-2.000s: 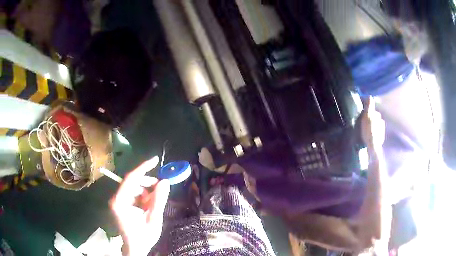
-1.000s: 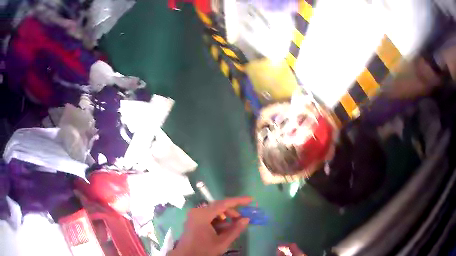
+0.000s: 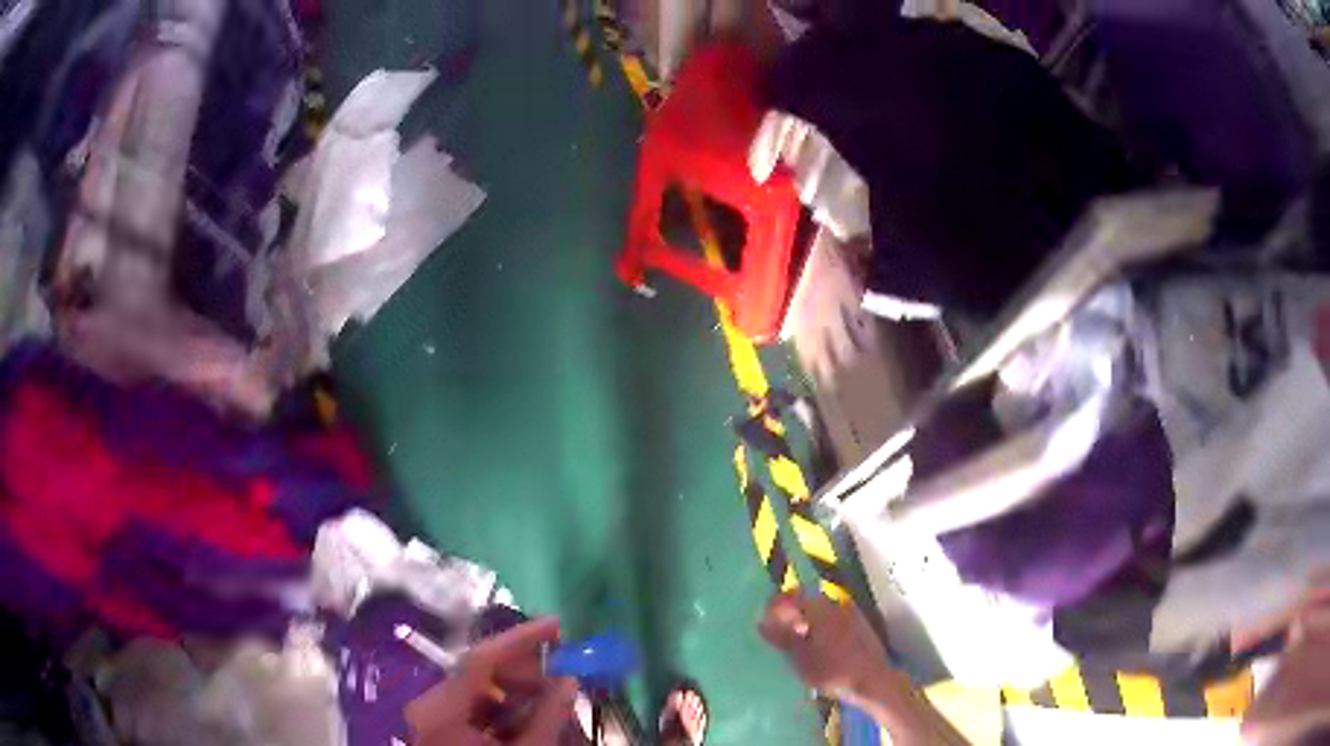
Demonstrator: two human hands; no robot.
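Note:
My left hand (image 3: 493, 691) is at the bottom, left of centre, with its fingers bent around a blue round tape measure (image 3: 595, 657). The case sticks out to the right of the fingers and is blurred. A thin pale stick (image 3: 426, 646) shows at the upper left of this hand; whether the fingers touch it is unclear. My right hand (image 3: 829, 649) is low, right of centre, above the floor tape. Its fingers look curled and are blurred; nothing can be made out in it.
Green floor (image 3: 511, 364) runs up the middle, with yellow-black tape (image 3: 788, 503) along its right side. A red stool (image 3: 729, 190) stands ahead. Purple and red fabric heaps (image 3: 131, 496) and pale sheets (image 3: 372, 204) lie left. A cluttered table edge is right. Another person's arm may show at the right edge.
The view has swung from the machine and box of cords to the floor aisle with the red stool. The blue tape measure stays in my left hand. My right hand now shows more fully.

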